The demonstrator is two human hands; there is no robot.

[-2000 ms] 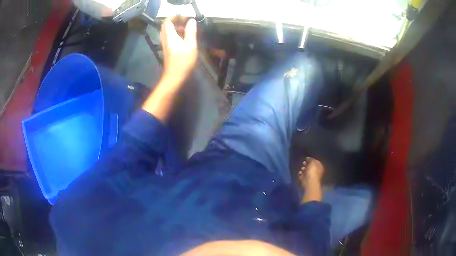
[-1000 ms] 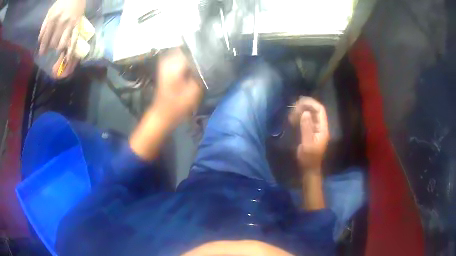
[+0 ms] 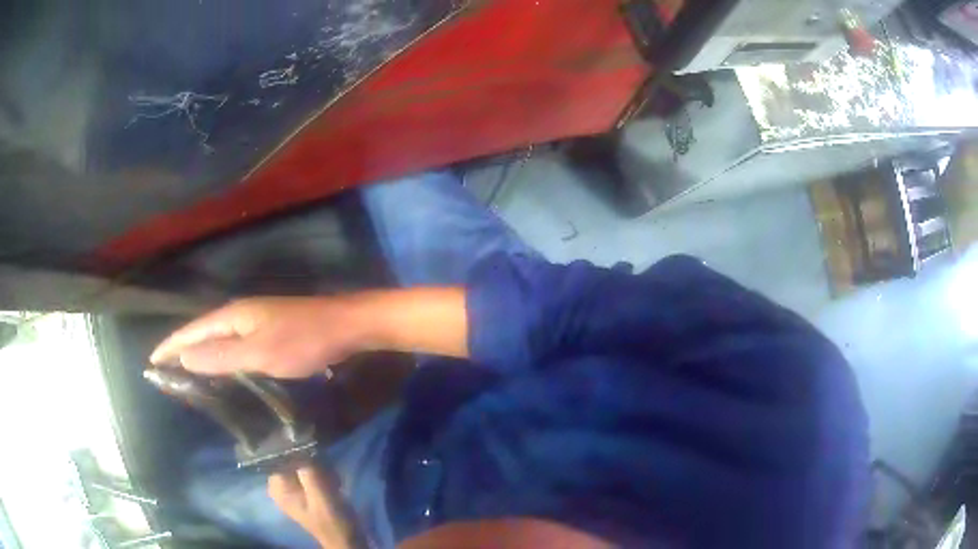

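Observation:
A dark metal part (image 3: 257,424) with two curved prongs and a flat, straight-edged base lies between my hands, low on the left. My left hand (image 3: 311,499) is partly cut off from sight and grips the base with thumb and fingers. My right hand (image 3: 263,335) is stretched out over the prongs, fingers close together, their tips near the pale end of one prong. Whether the right hand grips it is not clear. Blur hides what the part is.
A red panel (image 3: 429,118) with worn edges crosses the top, a black handle (image 3: 646,27) at its end. A bright white surface (image 3: 54,429) is at the left edge. A cabinet-like box (image 3: 702,139) and a brown crate-like thing (image 3: 867,231) stand on the grey-blue floor (image 3: 740,236) at right.
The view has swung round to the right, so the red panel now crosses the top. The blue bin and the other person's hand are out of view. My hands have come together around the metal part.

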